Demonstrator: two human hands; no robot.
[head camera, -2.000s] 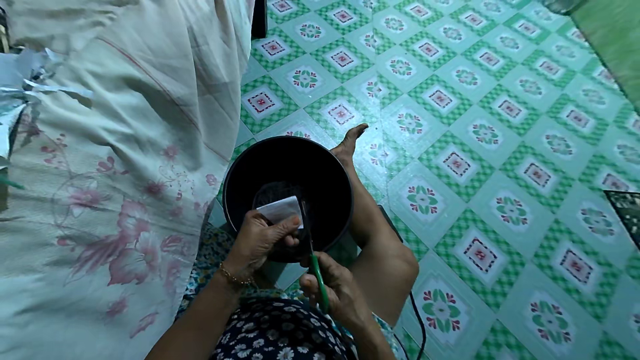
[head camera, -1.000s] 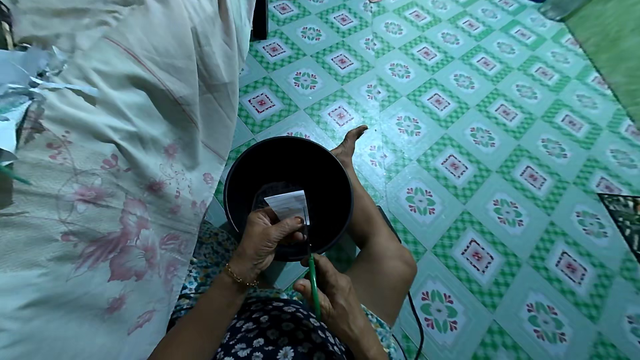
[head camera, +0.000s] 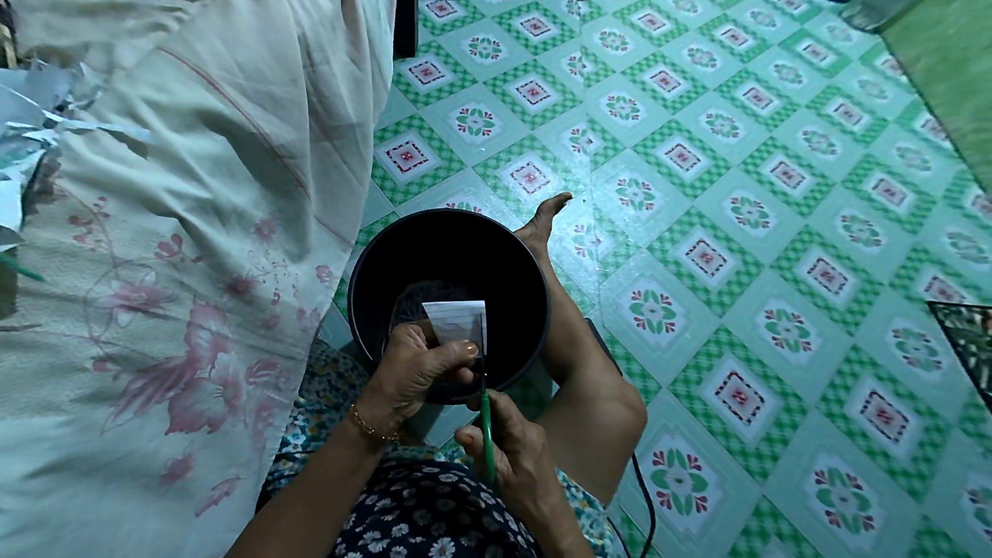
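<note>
A small piece of white paper with faint lines (head camera: 456, 324) is pinched in my left hand (head camera: 415, 370), over a round black bucket (head camera: 358, 271). My right hand (head camera: 515, 457) grips green-handled scissors (head camera: 487, 438), whose dark blades lie along the right edge of the paper. Thin dark scraps or strands (head camera: 422, 298) show faintly in the bucket under the paper; its inside is too dark to tell more.
At left, a floral cloth (head camera: 209, 325) bears crumpled paper strips (head camera: 39, 124). My bare leg (head camera: 585, 387) bends round the bucket's right side, and a black cable (head camera: 645, 496) runs beside it on the patterned green floor (head camera: 744, 209).
The paper has turned between my left fingers and now stands more upright over the bucket. The scissors in my right hand have swung from a slant to nearly straight.
</note>
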